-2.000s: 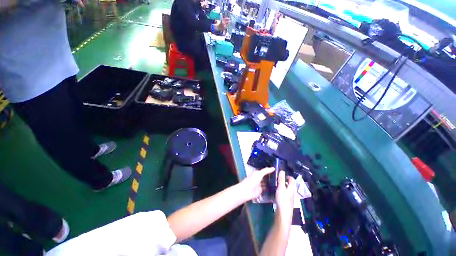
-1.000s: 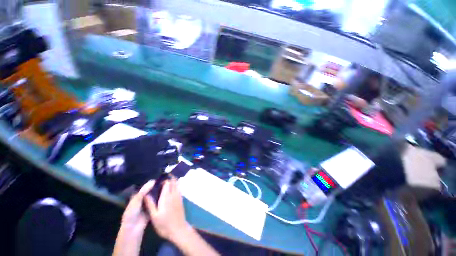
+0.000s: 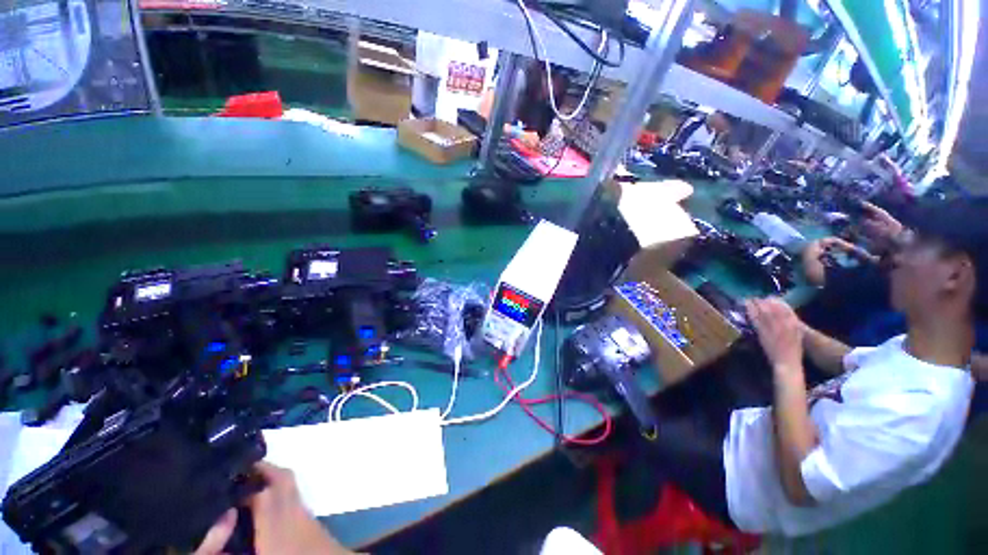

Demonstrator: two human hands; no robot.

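Note:
A black boxy handheld unit point(image 3: 141, 477) is at the lower left, partly over a white sheet. My right hand point(image 3: 284, 510) holds its grip section near the lower edge. My left hand point(image 3: 217, 536) shows only as fingertips at the bottom edge, against the grip; the rest is cut off. Two more black units with white labels, one point(image 3: 163, 298) and another point(image 3: 336, 271), lie behind it with blue-tipped ends below them. A white sheet point(image 3: 358, 461) lies right of my hands.
A power supply point(image 3: 518, 293) with red and white leads stands right of a crumpled plastic bag point(image 3: 446, 314). A cardboard box point(image 3: 677, 325) with small parts sits further right. A person in a white shirt point(image 3: 856, 434) works at the right. A metal post point(image 3: 639, 98) rises behind.
The view has swung far to the right; the orange stand has left the picture. The held unit now sits at the lower left, and the seated person and parts box show at right.

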